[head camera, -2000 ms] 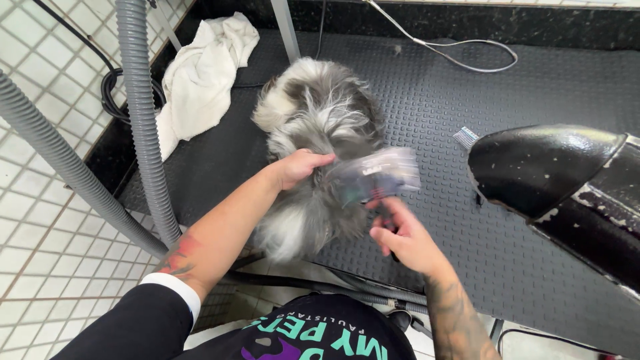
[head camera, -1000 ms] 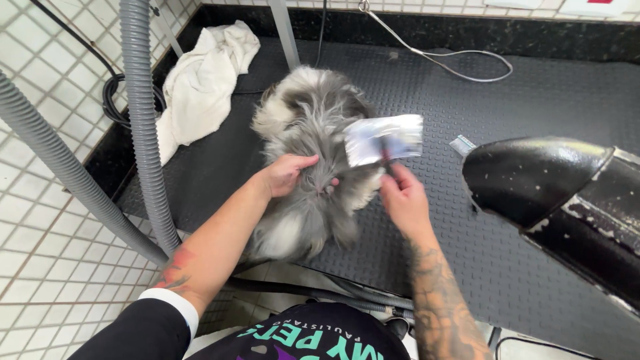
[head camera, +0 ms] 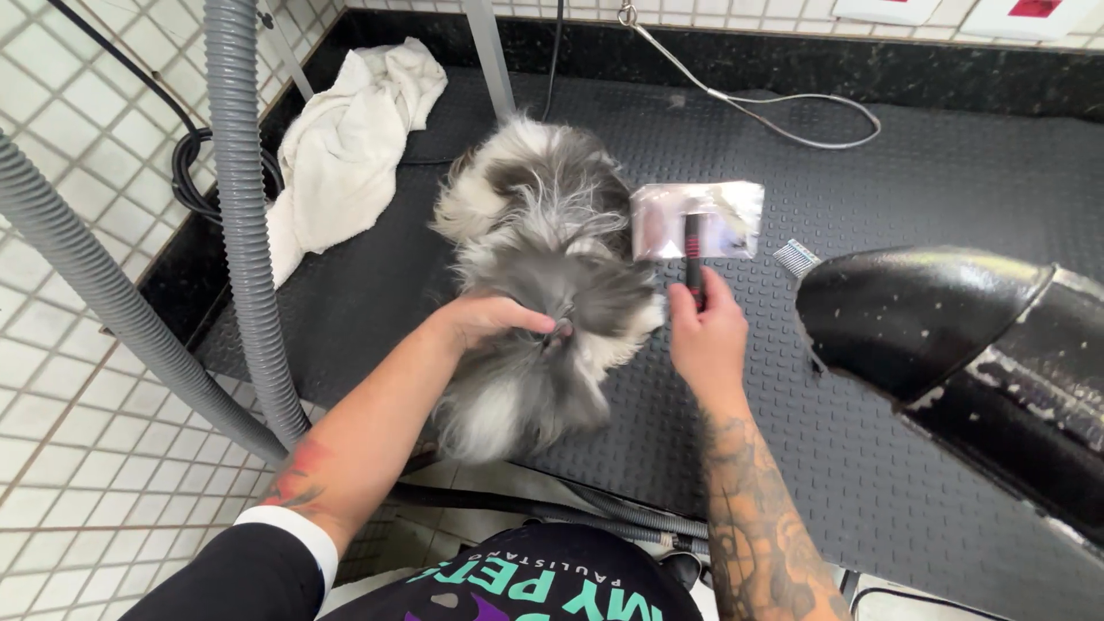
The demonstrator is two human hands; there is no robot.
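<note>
A long-haired grey and white dog is on the black rubber-topped table, its coat fanned out near the table's front edge. My left hand grips the dog's coat, with the thumb on top and the other fingers hidden in the fur. In my right hand is the dark handle of a slicker brush, its wide shiny head up and just right of the dog, apart from the coat. The brush's bristles do not show.
A black dryer nozzle with chipped paint juts in from the right, beside a metal comb. A cable loop hangs at the back. Left are a white towel, grey corrugated hoses and a metal post.
The brush has moved from over the dog's coat to its right side, out of the fur. My left hand stays on the coat, and the fur around it lies differently.
</note>
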